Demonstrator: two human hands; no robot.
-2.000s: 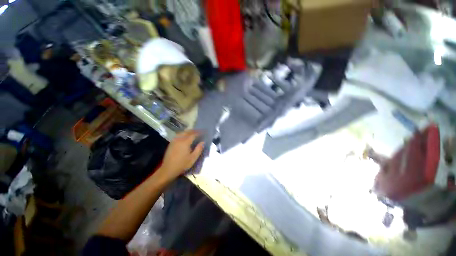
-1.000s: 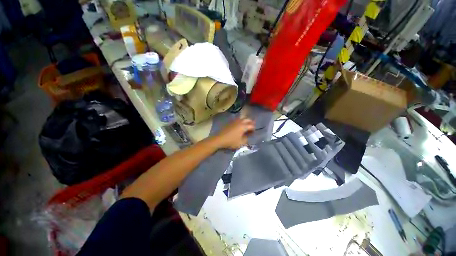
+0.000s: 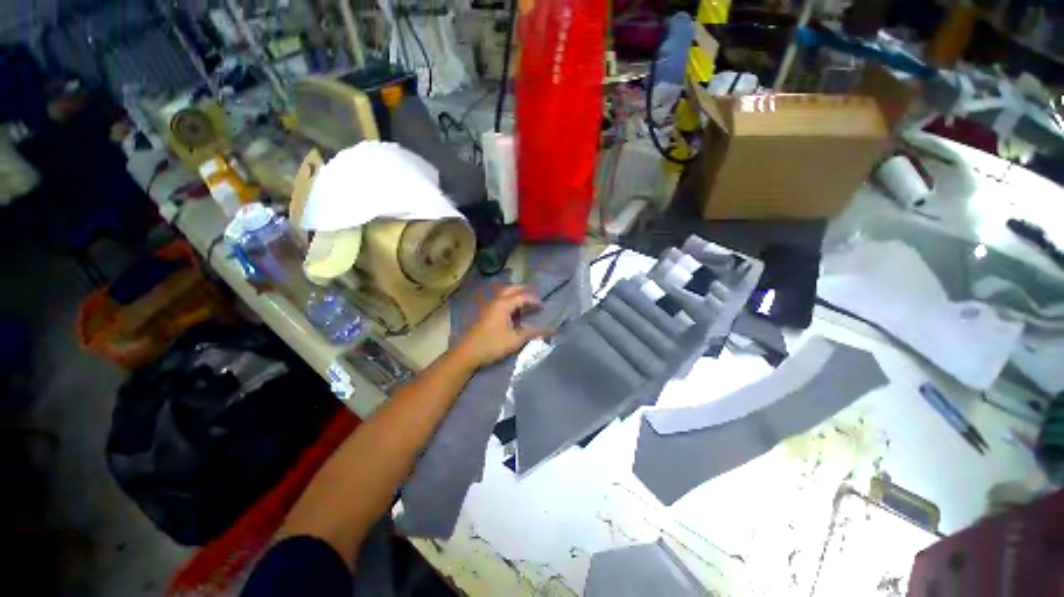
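Note:
My left hand (image 3: 502, 324) reaches in from the lower left and rests over flat grey pieces (image 3: 449, 466) at the table's left edge. Its fingers are curled near the back of these pieces; whether they grip fabric is unclear. A fanned stack of grey pieces (image 3: 595, 367) with white and black ends lies just right of the hand. A curved grey piece with a pale curved piece (image 3: 758, 420) on it lies further right. Another grey piece (image 3: 636, 571) is cut off by the bottom edge. My right hand is out of view.
A tan machine part (image 3: 403, 268) under a white cloth stands behind my hand, beside a plastic bottle (image 3: 333, 315). A red hanging cover (image 3: 560, 128) and a cardboard box (image 3: 793, 157) are behind. A pen (image 3: 951, 416) and a red machine part (image 3: 998, 560) are right.
My left hand has moved from the front table edge back along the grey pieces, then stayed near their back end in the last second. The view has shifted and turned.

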